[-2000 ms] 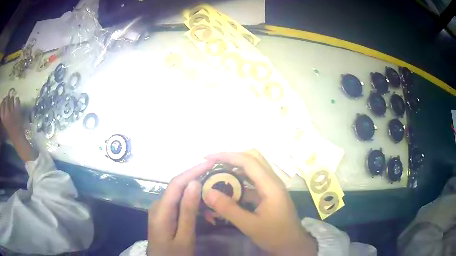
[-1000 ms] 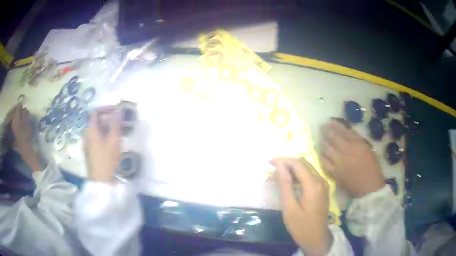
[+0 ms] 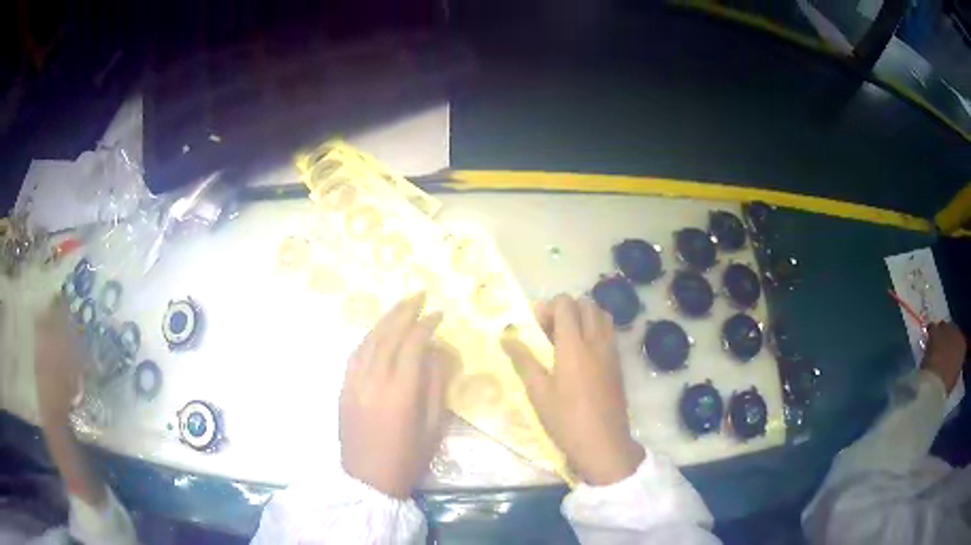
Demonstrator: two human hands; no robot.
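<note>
A yellow adhesive backing sheet with pale ring adhesives runs diagonally across the mat's middle. My left hand is at its left side, fingertips over it near some rings. My right hand is at its right edge, thumb and forefinger spread a little over the sheet. Glare hides whether either hand pinches it. Two housings with pale rings lie apart at left. Several dark round housings are grouped right of my right hand.
Loose grey rings and crinkled clear film lie at far left, beside another person's blurred arm. A large dark shape and white paper are at the back. Another person's hand is at far right by a paper with a red stick.
The housing held in both hands two seconds ago is out of them. The right group has one more housing, and two lie apart at left instead of one. Both hands are now at the sheet.
</note>
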